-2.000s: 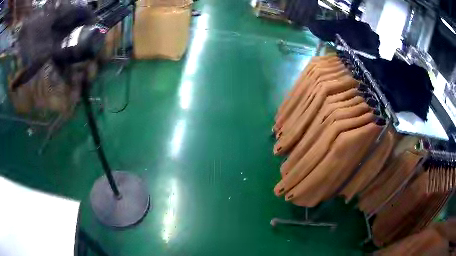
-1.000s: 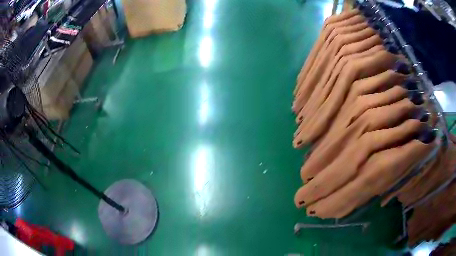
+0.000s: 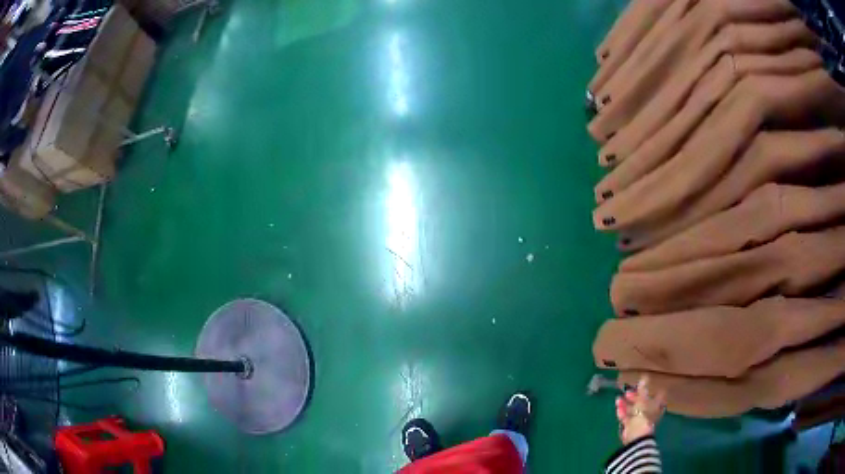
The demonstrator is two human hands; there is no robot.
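Note:
Tan-brown jackets [image 3: 704,333] hang in a close row along the right side, their sleeves pointing toward the aisle, with small dark marks near the cuffs. My right hand [image 3: 641,407] is at the lower right, below a striped cuff, at the near end of the row. It overlaps the lowest sleeve; whether it touches or holds the cloth cannot be told. My left hand is not in view.
A pedestal fan's round base [image 3: 255,366] and pole stand at lower left. A red stool [image 3: 108,444] is beside it. Cardboard boxes [image 3: 88,120] are at upper left. My shoes [image 3: 422,439] are on the green floor [image 3: 343,222]. A rail foot [image 3: 602,384] shows by the jackets.
The view has tilted down and moved nearer the tan jackets. My right hand, shoes and red clothing have come into view. The fan base and red stool now sit differently in the picture.

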